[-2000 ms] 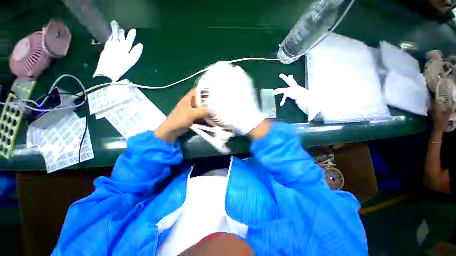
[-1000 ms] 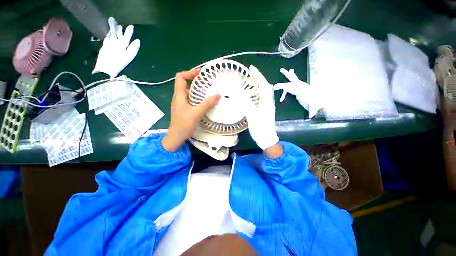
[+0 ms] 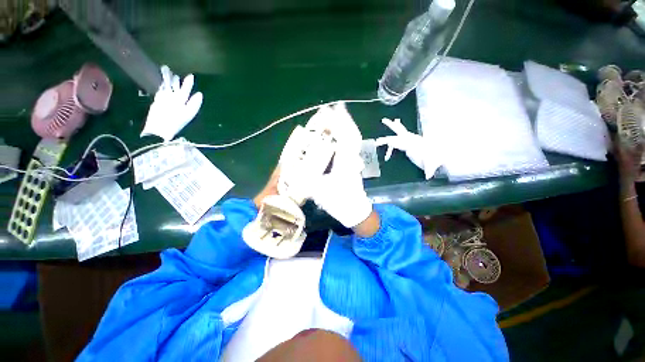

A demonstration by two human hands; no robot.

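The cream clip fan (image 3: 297, 164) is held over the bench's front edge with its back side up. Its clamp base (image 3: 276, 228) hangs toward my lap, with the open hollow facing me. My left hand (image 3: 267, 189) is bare and mostly hidden behind the fan, holding it from the left. My right hand (image 3: 344, 185) wears a white glove and lies on the right side of the fan head, its fingers pointing up along it.
Label sheets (image 3: 192, 185), a white glove (image 3: 172, 106) and a pink fan (image 3: 62, 109) lie left. A bottle (image 3: 414, 56), crumpled glove (image 3: 410, 145) and bubble bags (image 3: 474, 120) lie right. A carton (image 3: 520, 247) holds fans below. A person's arm (image 3: 631, 212) shows far right.
The fan has been turned from its slatted grille to its back, and its clamp base has swung lower left. My left hand has gone from the fan's front to behind it.
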